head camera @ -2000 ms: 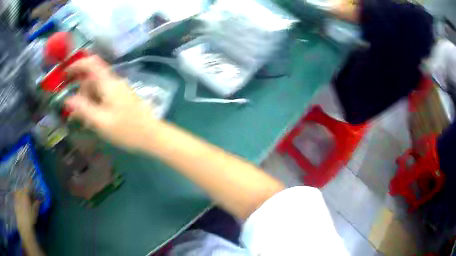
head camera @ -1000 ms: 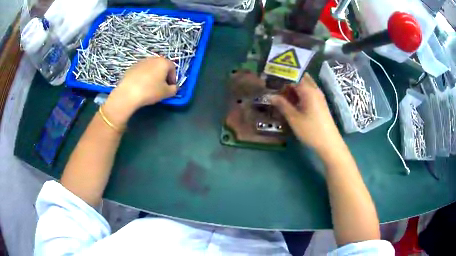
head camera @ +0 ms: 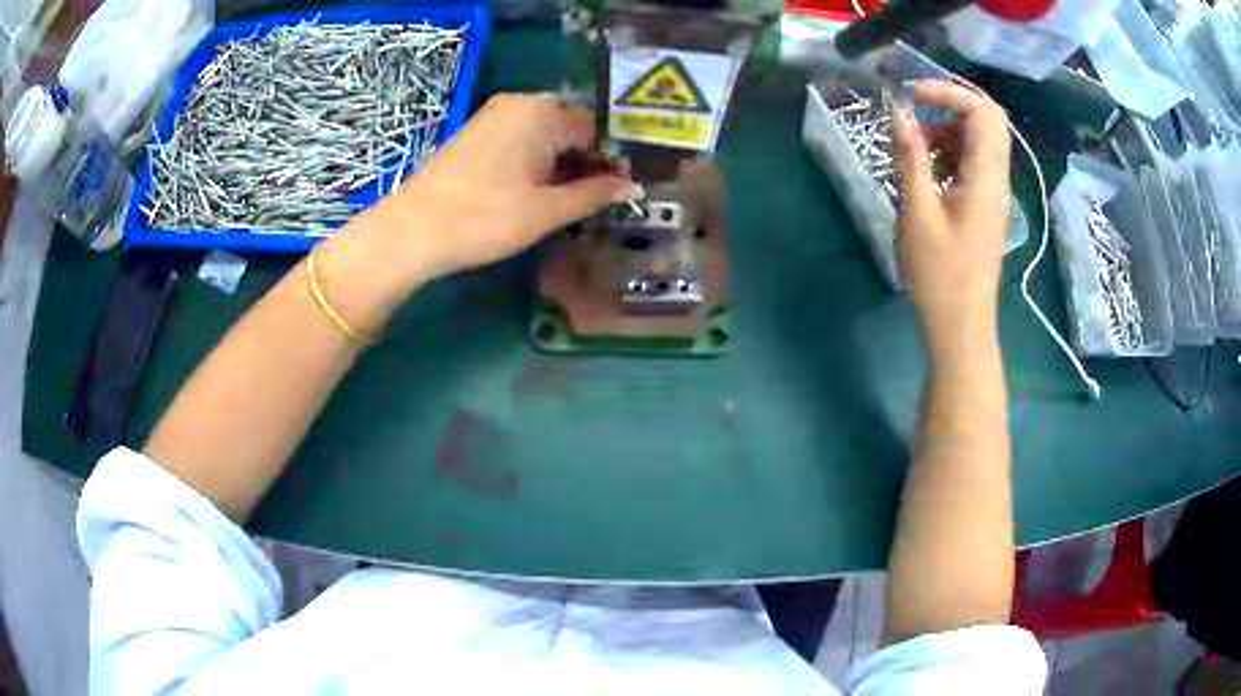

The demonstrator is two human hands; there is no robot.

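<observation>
My left hand [head camera: 510,184] is at the left side of the press base plate [head camera: 577,306]. Its fingertips close on a small metal pin [head camera: 634,205] at the rear steel fixture block [head camera: 662,215]. The front fixture block [head camera: 663,292] lies nearer me, apart from the rear one. The ram with the warning label [head camera: 663,99] is above and behind. My right hand [head camera: 957,177] is over the clear plastic box of metal parts [head camera: 866,143], thumb and fingers apart. I see nothing held in it.
The blue tray [head camera: 476,57] of metal parts is at the left. A phone [head camera: 120,351] and clear bottle [head camera: 79,169] are beside it. The press lever [head camera: 905,23] reaches over the right box. A white cord [head camera: 1037,258], smaller clear box [head camera: 1119,282] and red stool [head camera: 1096,592] are at the right.
My left hand has moved from the blue tray to the fixture, with a pin at its fingertips. My right hand has moved from the fixture to above the right box. The view has shifted.
</observation>
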